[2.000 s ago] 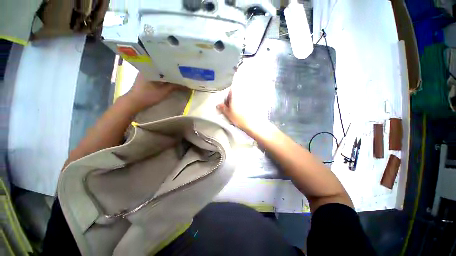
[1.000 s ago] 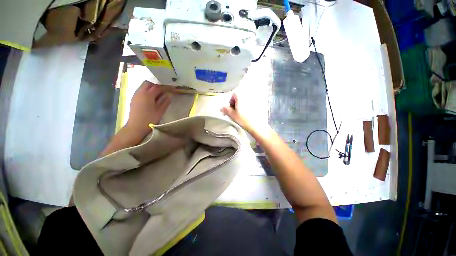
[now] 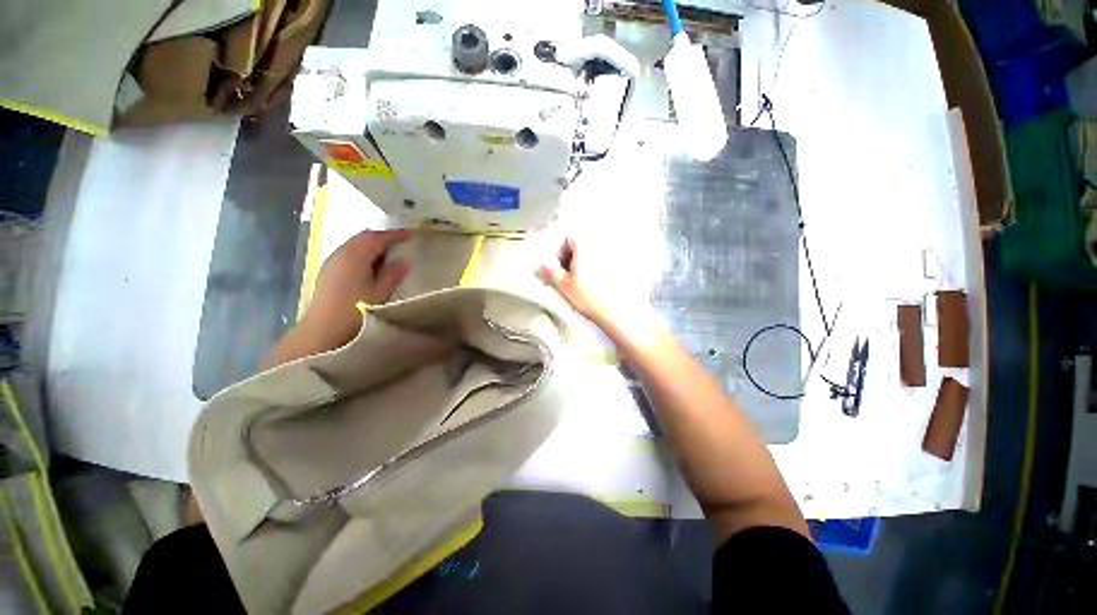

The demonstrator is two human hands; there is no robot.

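A beige bag body lies in front of me at the left, mouth open toward me. A zipper curves along its mouth, and yellow binding strips show on its edges. Its far part runs under the white sewing machine head. My left hand is at the left side of that far part, fingertips near the head, fingers bent and slightly apart. My right hand is right of it, thumb and finger close together in strong glare; its grip is unclear. The needle area is hidden by the head.
Black snips, looped black cord and several red-brown leather pieces lie on the right. A grey metal plate is right of the head. Brown and beige bag pieces are at upper left. A blue crate shows below the table edge.
My left hand has drawn back from beneath the machine head, and its fingers now show beside the bag. My right hand stays in nearly the same place. The camera view has shifted slightly.
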